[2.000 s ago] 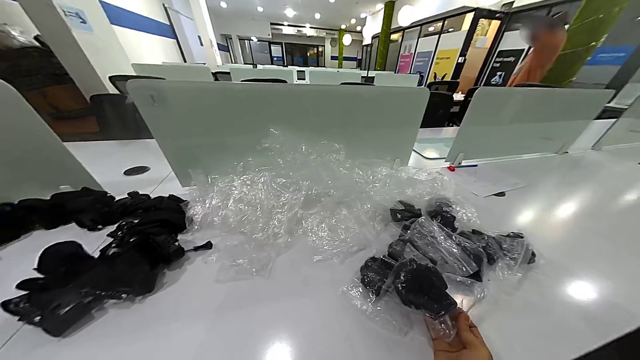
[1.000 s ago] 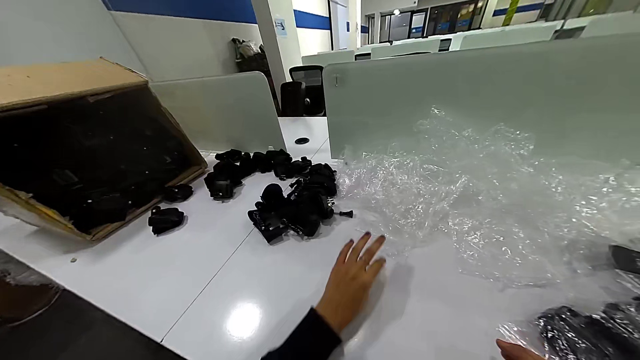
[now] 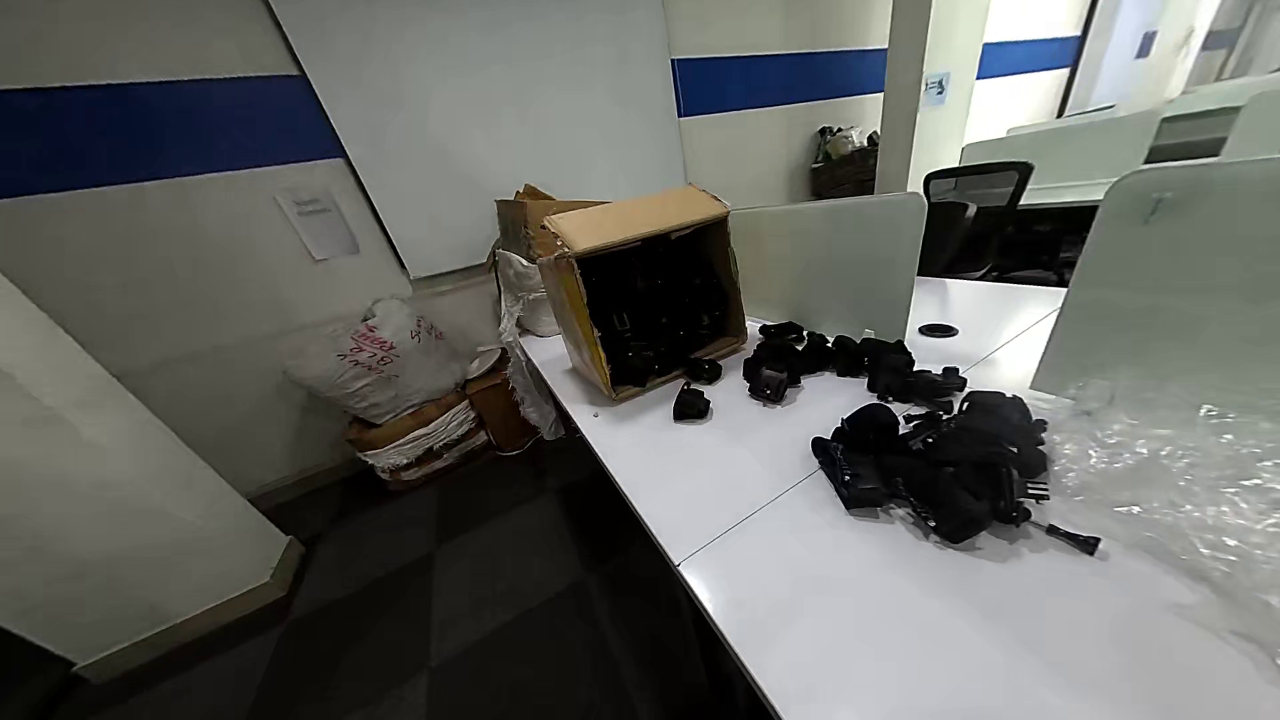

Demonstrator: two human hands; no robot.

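Note:
Neither of my hands shows in the head view now. A heap of black items that look like straps and mounts (image 3: pixel 950 465) lies on the white desk (image 3: pixel 860 620), with a black thumbscrew (image 3: pixel 1072 538) at its right edge. Behind it, more black pieces (image 3: pixel 865 360) form a loose row. A cardboard box (image 3: pixel 640 225) rests on its side near the desk's left end, its mouth facing me, filled with black items (image 3: pixel 655 300). One small black piece (image 3: pixel 691 402) sits just in front of the box. Crumpled clear plastic wrappers (image 3: pixel 1180 490) spread at the right.
Frosted partitions (image 3: pixel 825 265) stand along the desk's back, near a round black grommet (image 3: pixel 938 330). A mesh chair (image 3: pixel 975 215) is behind them. On the floor at left, a white sack (image 3: pixel 380 360) lies on cardboard boxes (image 3: pixel 430 440). The desk's edge runs beside the dark floor (image 3: pixel 450 600).
The view has swung far to the left. My left hand, over the desk one second ago, and my right hand, beside the bagged black items, have both left the view.

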